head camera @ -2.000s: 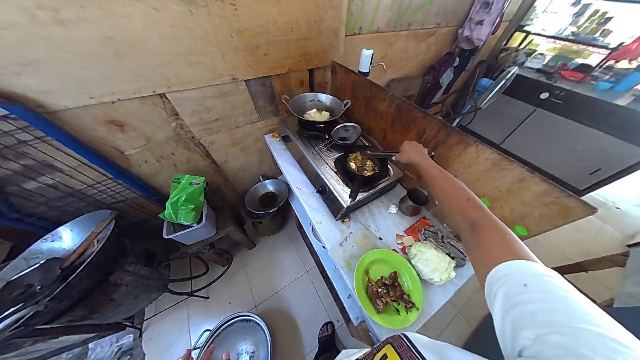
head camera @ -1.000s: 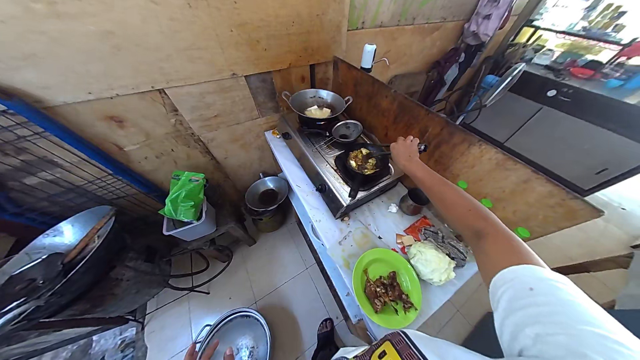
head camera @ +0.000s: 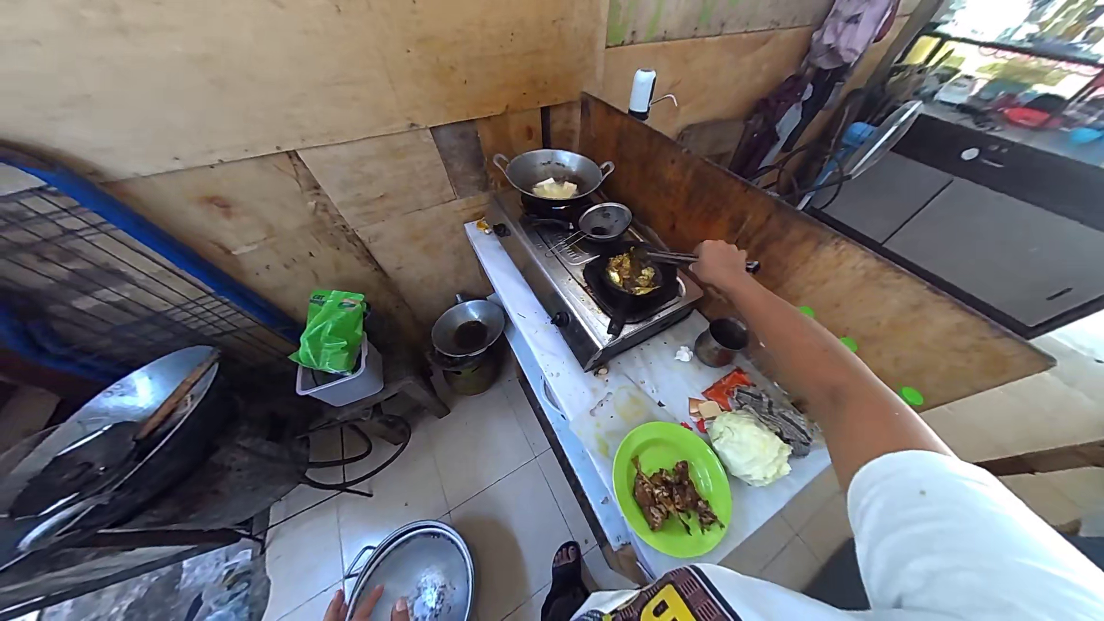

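My right hand (head camera: 721, 262) is closed around the handle of a utensil (head camera: 673, 256) whose end reaches into a small black frying pan (head camera: 614, 297) of yellowish food (head camera: 632, 272) on the gas stove (head camera: 561, 297). At the bottom edge, my left hand (head camera: 369, 604) grips the rim of a round metal pan or lid (head camera: 423, 573); part of the hand is out of view. A two-handled wok (head camera: 565, 159) with pale pieces (head camera: 555, 189) in oil stands on the rear burner. Between the two lies a round strainer (head camera: 605, 222). Dark cooked meat (head camera: 675, 498) rests on a green plate (head camera: 634, 442).
Beside the plate sit a cabbage (head camera: 749, 447), a dark cloth (head camera: 774, 416), a red packet (head camera: 727, 388) and a metal cup (head camera: 722, 341). A wooden board (head camera: 776, 233) stands behind the stove. A large wok (head camera: 164, 388) is at the left, near a green bag (head camera: 332, 332) in a bin (head camera: 371, 379).
Over the frying pan, my right hand has shifted back and forth slightly with the utensil, and the food in the pan has been moved about. The left hand stays at the metal rim.
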